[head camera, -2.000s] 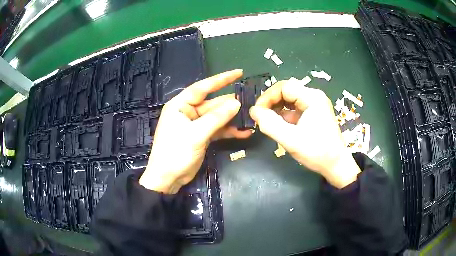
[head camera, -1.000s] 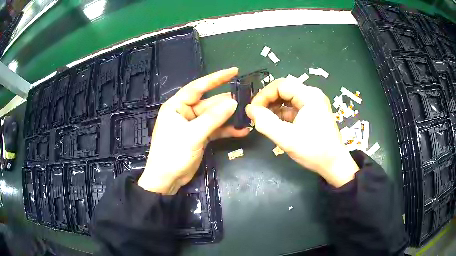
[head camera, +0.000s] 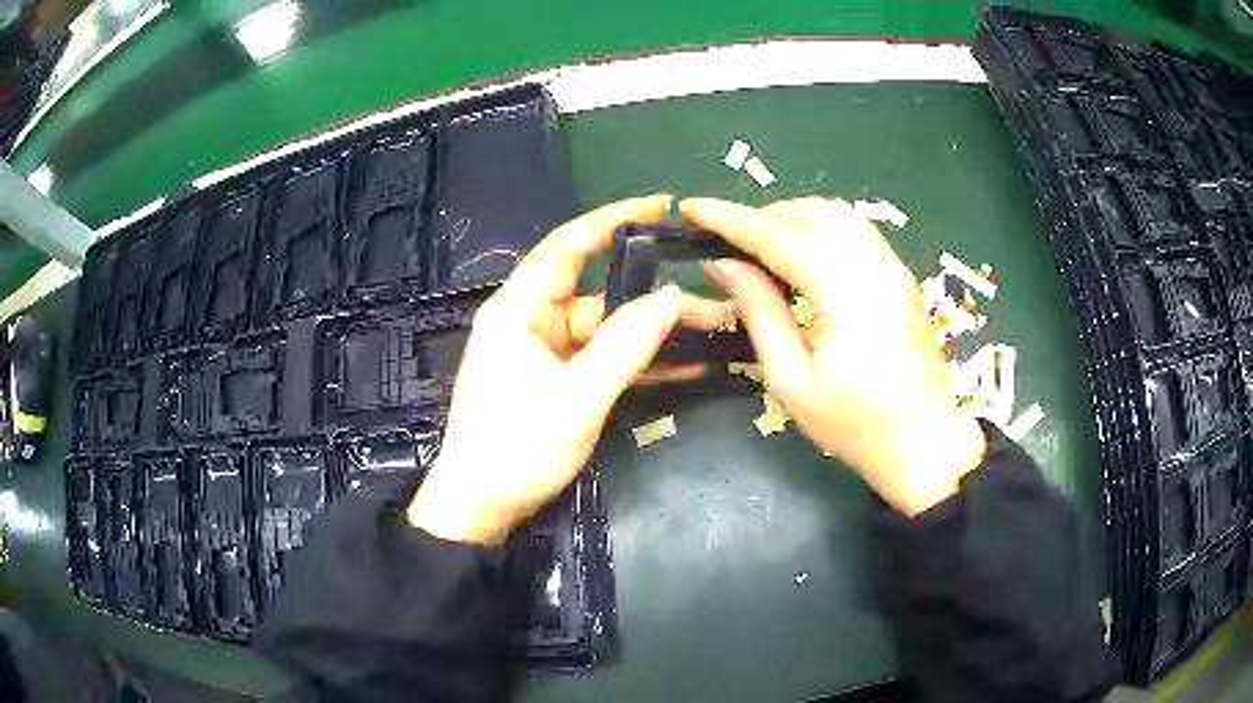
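A black plastic housing (head camera: 635, 261) is held above the middle of the bench, turned so that its frame and an opening show. My left hand (head camera: 550, 357) grips its left side, with the thumb on its face. My right hand (head camera: 838, 330) holds its right side, with the index finger along the top edge and the thumb at the opening. The fingers hide much of the housing, and I cannot tell whether a small piece is between them.
A glossy black blister tray (head camera: 296, 323) lies at left and stacked black trays (head camera: 1120, 343) stand at right. Pale strips (head camera: 983, 378), some with orange, lie in a loose pile right of my hands. Single pieces (head camera: 656, 431) lie nearer. A pale strip (head camera: 770, 66) edges the bench.
The housing has turned from nearly edge-on to show its face and opening. My right hand has shifted its fingers to the top edge, and my left hand has moved slightly right.
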